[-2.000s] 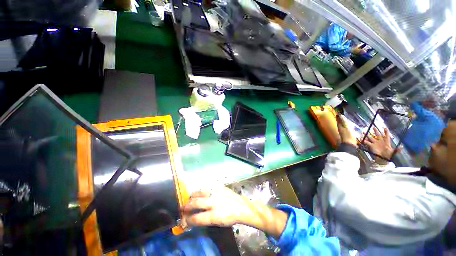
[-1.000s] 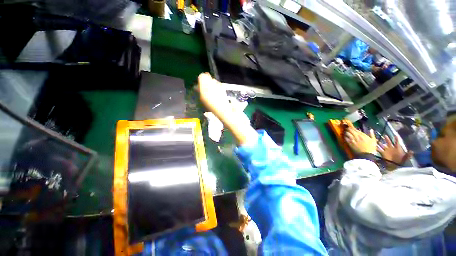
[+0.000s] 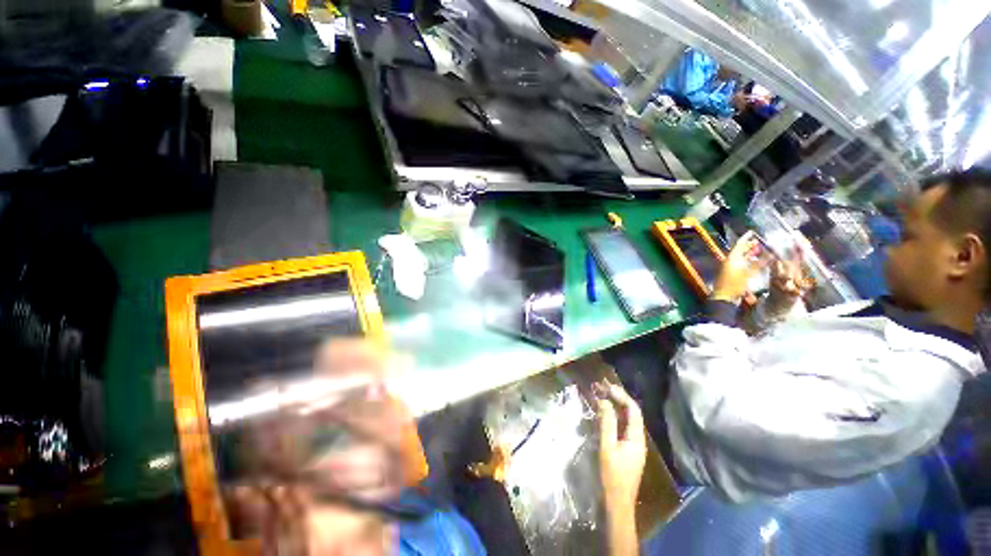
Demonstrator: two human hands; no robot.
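Observation:
The orange jig (image 3: 183, 358) lies at the left with a dark glossy display panel (image 3: 277, 353) inside it. A blurred skin-coloured hand shape, apparently my left hand (image 3: 331, 456), covers the panel's lower part. A dark thin line crosses near it, but blur hides whether it holds anything. My right hand (image 3: 622, 434) is raised over an open brown box (image 3: 657, 489) at the bench edge, fingers apart, with nothing visible in them. Shiny clear film (image 3: 549, 451) fills the box.
A squat pale container (image 3: 437, 215) stands behind white crumpled cloths (image 3: 408, 266). Dark panels (image 3: 527, 282), a pale-faced screen (image 3: 630, 274) and a blue stick (image 3: 591, 278) lie right. A heaped parts tray (image 3: 435, 179) is behind. A neighbour in a pale jacket (image 3: 810, 396) works at another orange jig (image 3: 679, 255).
My right hand has moved from beside the pale container down to over the film box. The black-bordered clear sheet at the left no longer shows clearly. A blurred hand now covers the jig's lower part.

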